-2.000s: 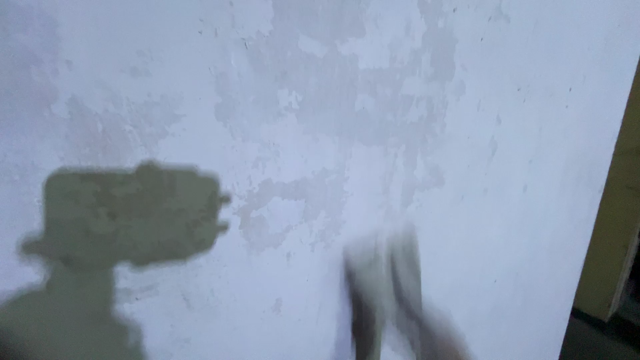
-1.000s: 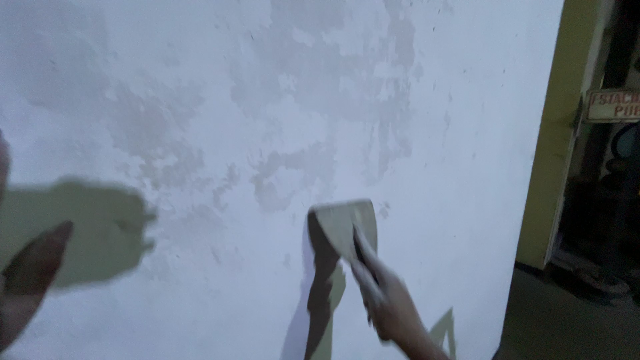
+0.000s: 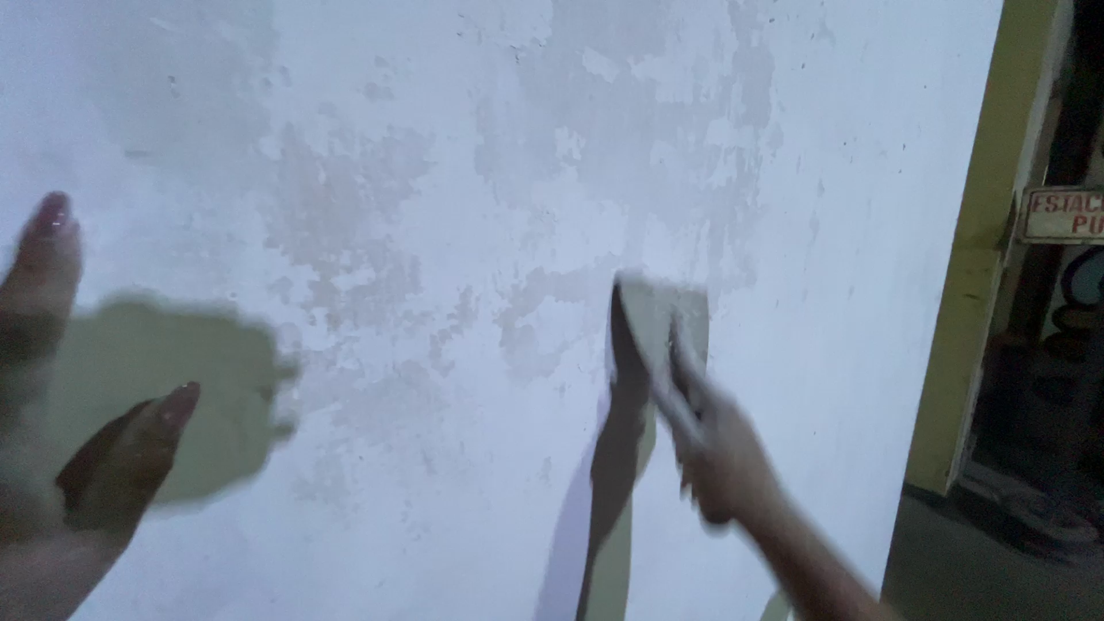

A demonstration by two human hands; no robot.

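Note:
My right hand (image 3: 720, 457) grips the handle of a putty knife (image 3: 668, 315), whose wide blade lies against a white wall (image 3: 414, 483) with patchy grey, flaked areas. The hand and tool are slightly blurred. My left hand (image 3: 95, 466) is at the left edge, fingers apart and holding nothing, close to the wall; whether its fingertips touch the surface I cannot tell. Part of this hand is cut off by the frame.
Dark shadows fall on the wall at the left and below the blade. Past the wall's right edge stand a yellow-green post (image 3: 975, 259), a sign with red lettering (image 3: 1065, 216), dim objects and a dark floor (image 3: 975, 569).
My left hand, out of sight two seconds ago, has come into view at the left and shows more than one second ago. The right hand still holds the putty knife at the wall.

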